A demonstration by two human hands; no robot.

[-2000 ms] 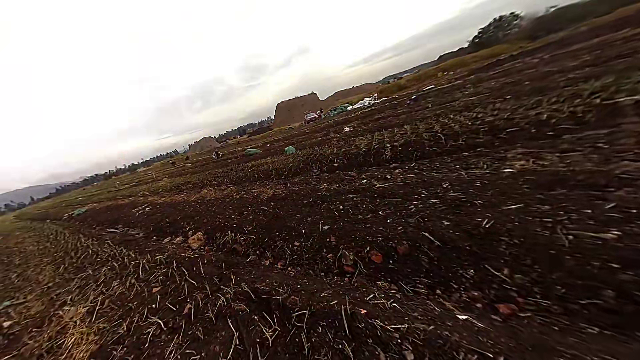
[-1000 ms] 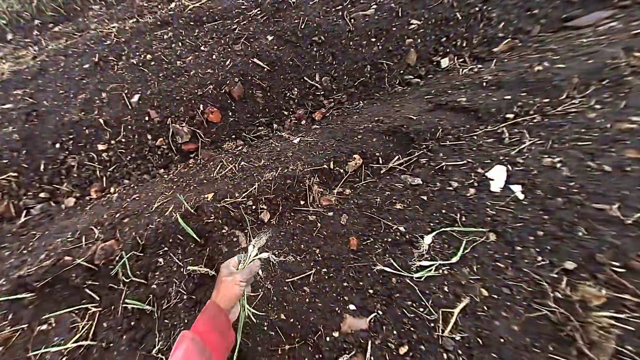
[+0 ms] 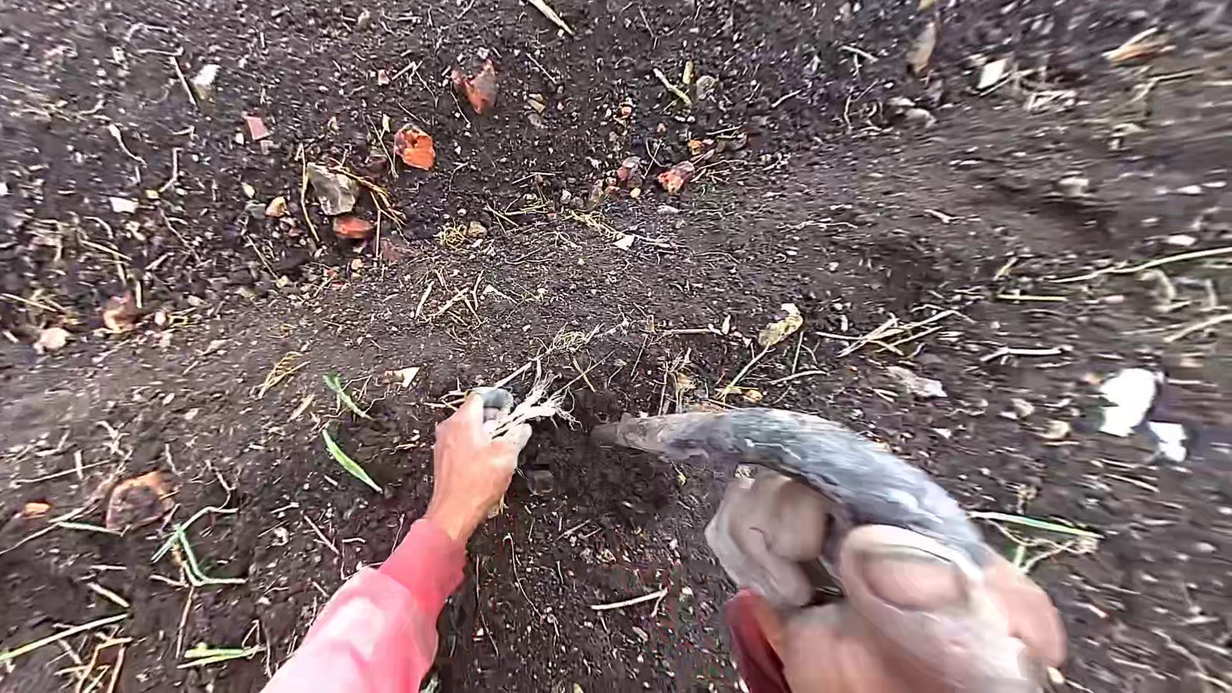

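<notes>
My left hand (image 3: pixel 476 457), in a red sleeve, grips a small bunch of seedlings; their pale roots (image 3: pixel 539 409) stick out to the right past my fingertips. At the lower right my right hand (image 3: pixel 885 597) is closed around a curved, worn, soil-caked tool (image 3: pixel 799 448), perhaps a piece of horn or wood. The tool's narrow tip points left and meets the loosened dark soil (image 3: pixel 602 472), a little to the right of the roots. My palm hides the lower part of the tool.
Green seedlings (image 3: pixel 348 460) stand or lie in the soil at left. Orange-red stones (image 3: pixel 414 147) and a grey stone (image 3: pixel 332 190) lie in the furrow at upper left. White scraps (image 3: pixel 1128 399) lie at right, with dry straw scattered about.
My right hand with the curved tool has come into view. My left hand still holds the seedlings. The view has swung down from the open field to the soil.
</notes>
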